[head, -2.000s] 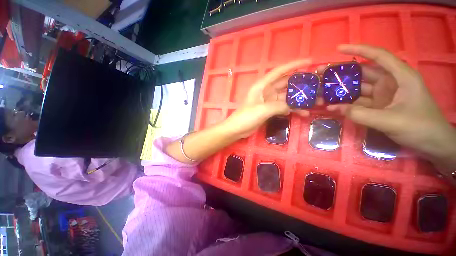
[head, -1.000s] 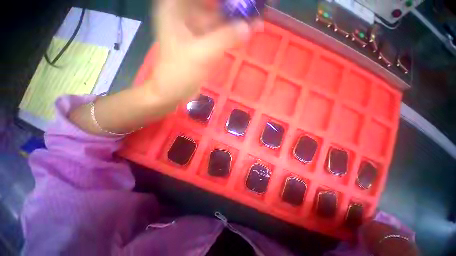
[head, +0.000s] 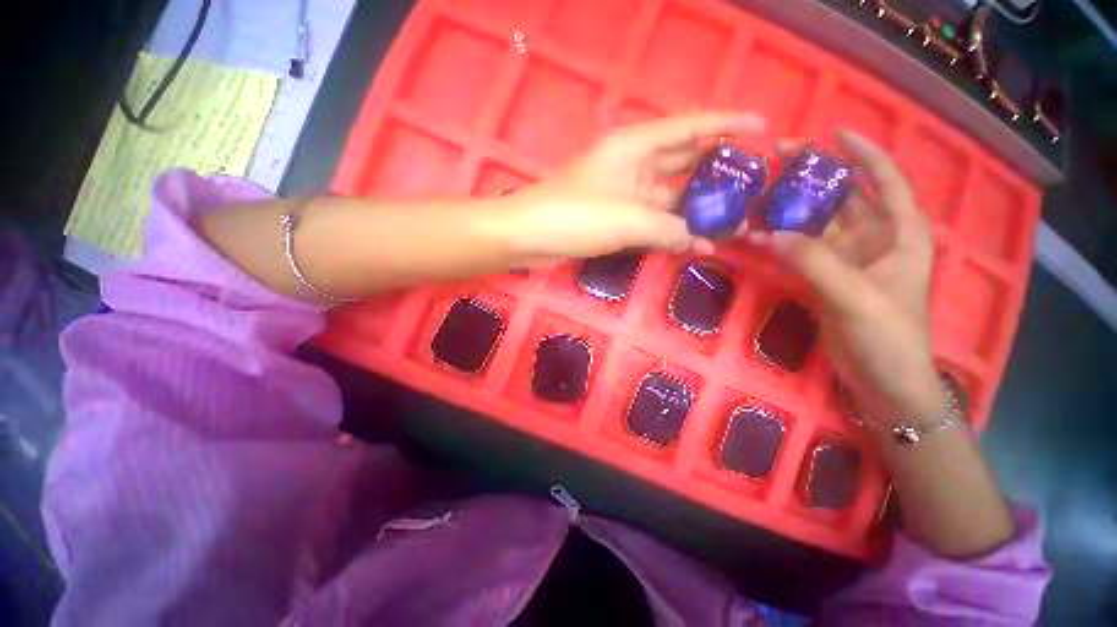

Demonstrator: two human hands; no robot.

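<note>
My left hand [head: 613, 184] holds a strapless smartwatch [head: 724, 190] by its edges, its face lit blue-purple with small white text. My right hand [head: 864, 251] holds a second lit smartwatch [head: 808, 191] right beside it. Both are held above the red foam tray [head: 515, 416], screens facing me. The two tray rows nearest my body hold dark-screen watches, such as the dark watch [head: 467, 336] at the left. My right hand and wrist hide part of these rows.
A white sheet with a yellow handwritten note [head: 184, 159] lies left of the tray, with a black cable [head: 165, 83] across it. Small units with lit edges [head: 980, 61] lie beyond the tray's far edge at the upper right.
The view has swung away from the black monitor and the other person. Both hands are back together over the tray, each with a watch. The screens changed from dials to blue with text.
</note>
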